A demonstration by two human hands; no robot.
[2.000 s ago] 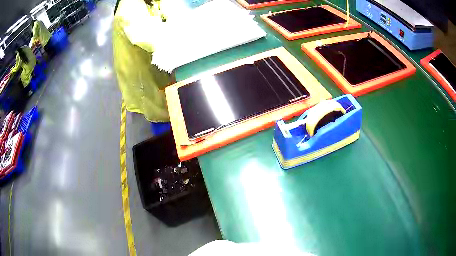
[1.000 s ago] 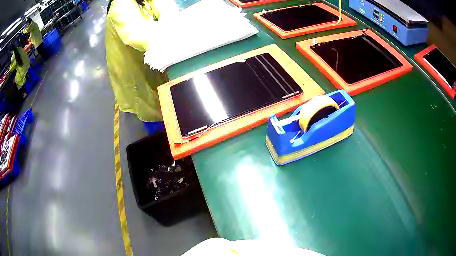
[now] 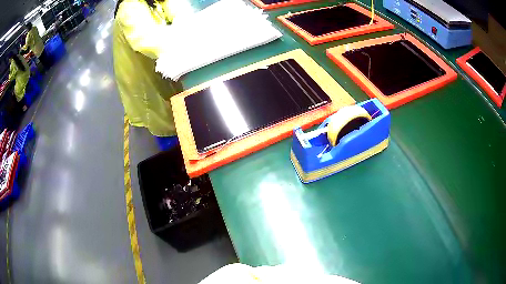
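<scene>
Neither of my hands is in the picture. A bright white, overexposed shape [image 3: 272, 274] shows at the bottom edge; I cannot tell what it is. In front of me a glossy black display lid assembly [image 3: 249, 105] lies face up in an orange foam tray [image 3: 249, 148] at the bench's left edge, with a lamp's reflection across it. A thin wire shows at its near left corner. A blue tape dispenser [image 3: 338, 154] with a tan tape roll [image 3: 339, 122] stands upright close to the tray's near right corner.
More foam trays with black screens [image 3: 394, 65] lie behind on the green mat [image 3: 366, 216]. White sheets [image 3: 222, 36] lie by a person in a yellow-green jacket [image 3: 141, 72]. A blue-and-white device [image 3: 433, 23] stands at the far right. A black bin [image 3: 177, 194] with scraps is on the floor.
The view has shifted slightly, so the bench things appear a little further left. The display, tray and tape dispenser keep their places relative to each other.
</scene>
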